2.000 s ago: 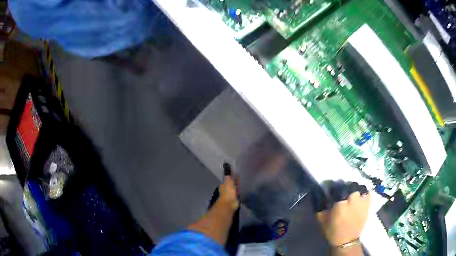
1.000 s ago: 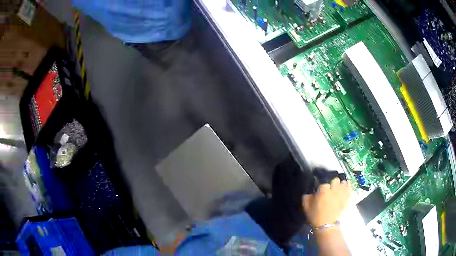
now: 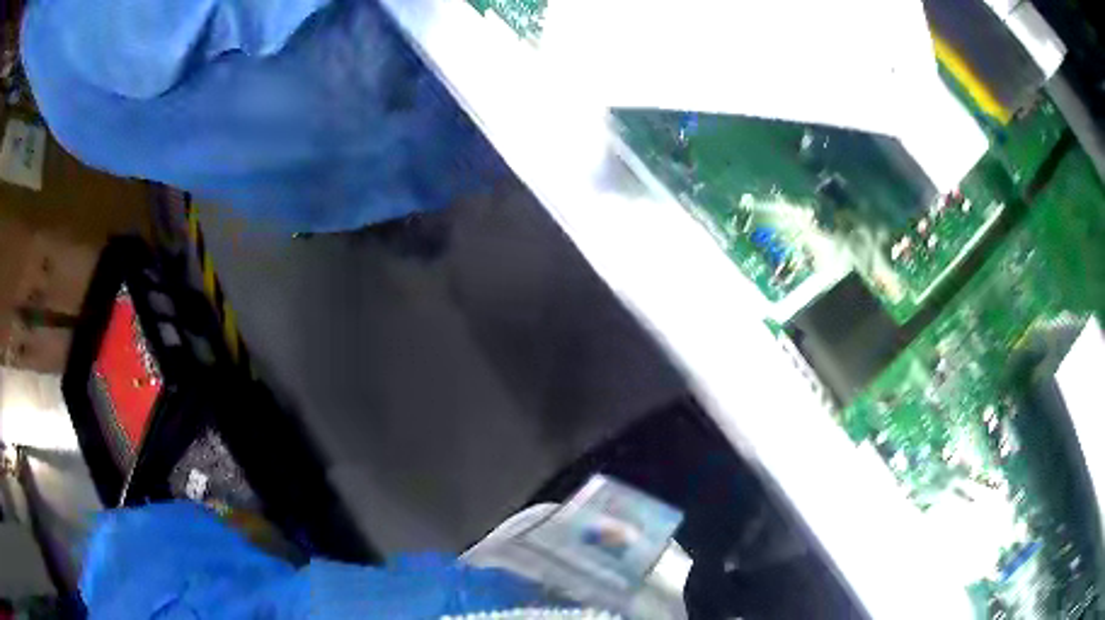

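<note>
Neither of my hands shows. Blue fabric, seemingly my smock and sleeve [image 3: 194, 563], crosses the lower left, with no hand visible at its end. Large green circuit boards [image 3: 957, 375] lie on the right, blurred, with small components. A large, overexposed white sheet that looks like paper [image 3: 751, 61] covers part of the far board at the top. A white heat sink [image 3: 1091, 375] is cut by the right edge. A yellow strip [image 3: 969, 79] runs along a grey finned heat sink at the top right.
A pale rail [image 3: 679, 327] runs diagonally along the boards' near side. A person in blue [image 3: 279, 133] is at the upper left. A badge [image 3: 606, 533] hangs at the bottom. Left of the floor is a black crate with a red panel [image 3: 125, 369].
The view has shifted along the line. My braceleted hand at the rail has left the picture. The white sheet has come into view, and the grey square plate on the floor no longer shows.
</note>
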